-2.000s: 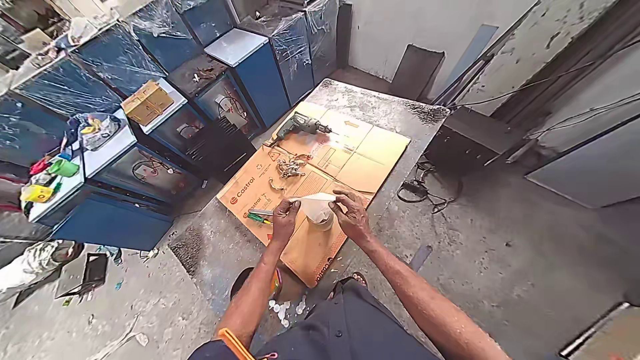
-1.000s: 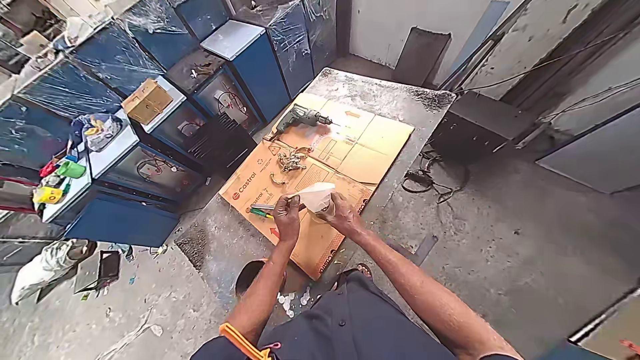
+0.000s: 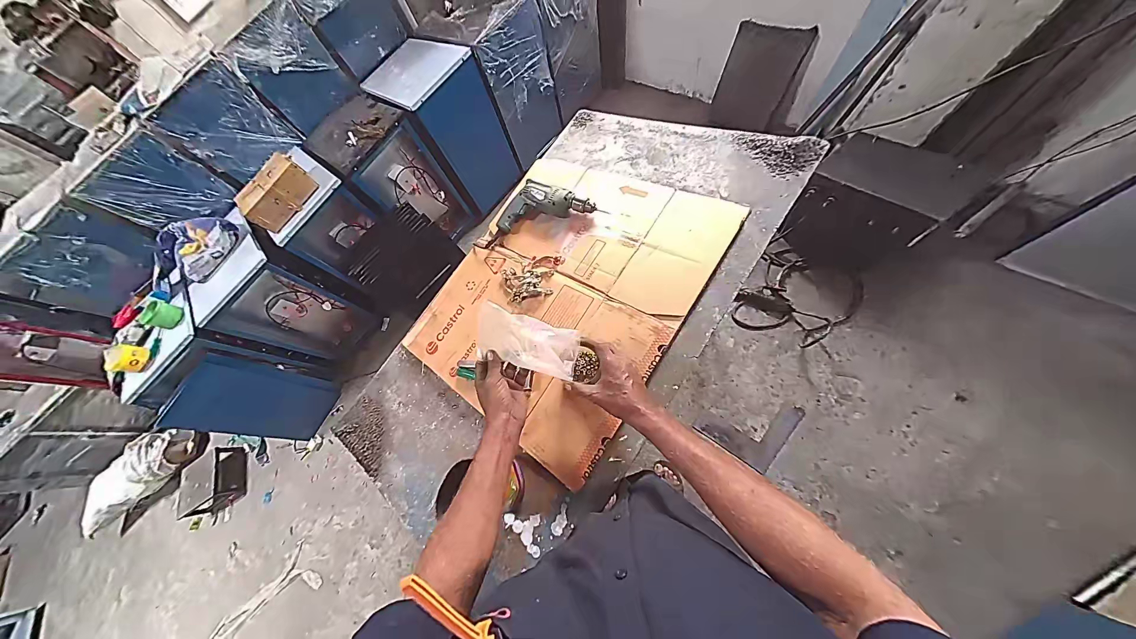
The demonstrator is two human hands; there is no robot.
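Observation:
My left hand holds the lower left side of a clear plastic bag, its fingers curled at the bag's edge. My right hand grips a small round container full of small metal-looking pieces, against the bag's right end. Both hands are over a flattened Castrol cardboard box on the table. Beyond them lies a heap of small metal parts, and farther back a green power drill on its side. Green-handled tools lie just left of my left hand, partly hidden.
The worn table extends past the cardboard. Blue cabinets, some wrapped in plastic film, stand at the left, with a small cardboard box on one. A coiled black cable lies on the floor at the right. A dark stool is near my left forearm.
The plastic bag now spreads out to the left between my hands, where it was bunched up before. The container's contents now show at my right hand.

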